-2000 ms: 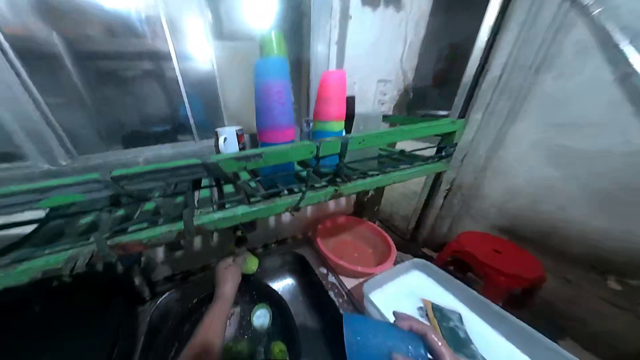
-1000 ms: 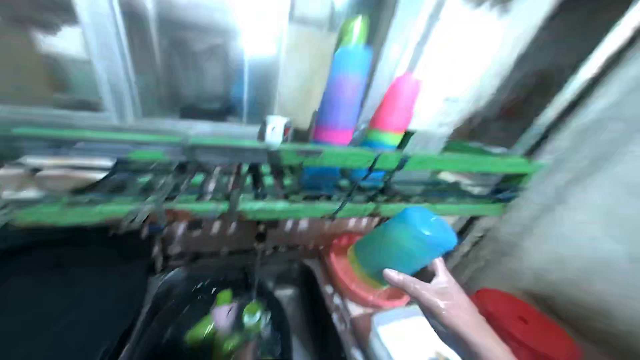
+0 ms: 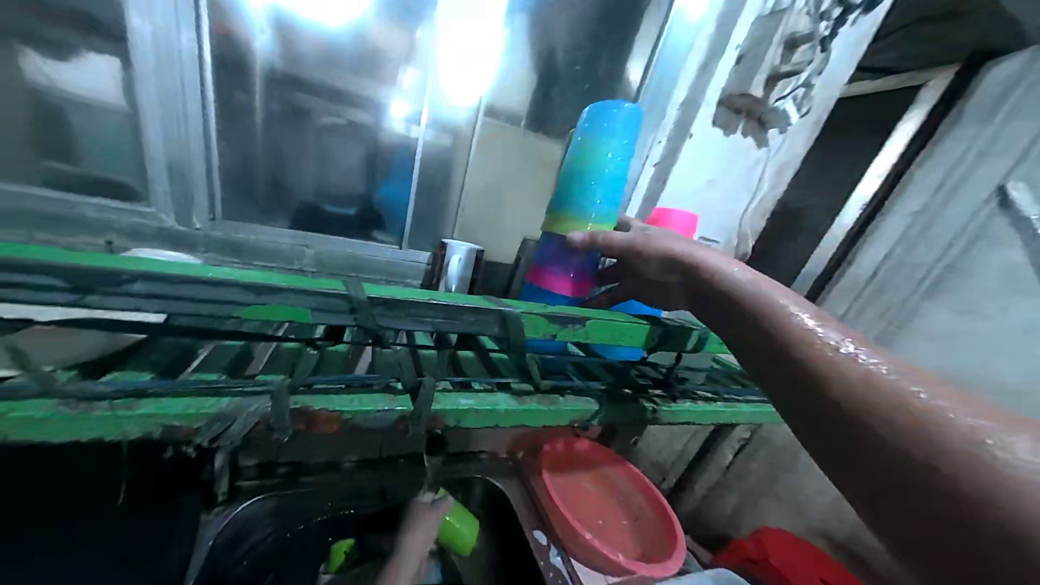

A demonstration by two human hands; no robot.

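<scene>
My right hand (image 3: 642,260) reaches up to the green rack, its fingers around the lower part of a tall stack of plastic cups. A wet cup, blue shading to yellow (image 3: 597,166), tops that stack, above purple and pink cups (image 3: 561,268). Just behind the hand, a pink cup (image 3: 673,221) shows its top. Low in the sink (image 3: 284,504), my left hand (image 3: 422,520) is blurred against a lime green cup (image 3: 458,524); its fingers appear to hold the cup. Another green item (image 3: 341,555) lies at the left in the sink.
The green slatted rack (image 3: 455,313) runs across above the sink. A white mug (image 3: 459,266) stands behind its rail, left of the cups. A red plastic basin (image 3: 613,508) sits right of the sink, with a red stool (image 3: 780,556) beyond. Plates (image 3: 65,345) lie in the rack at the left.
My right hand has risen from over the red basin to the rack, and the blue and yellow cup is now on the tall stack. My left hand, out of view one second ago, shows at the green cup.
</scene>
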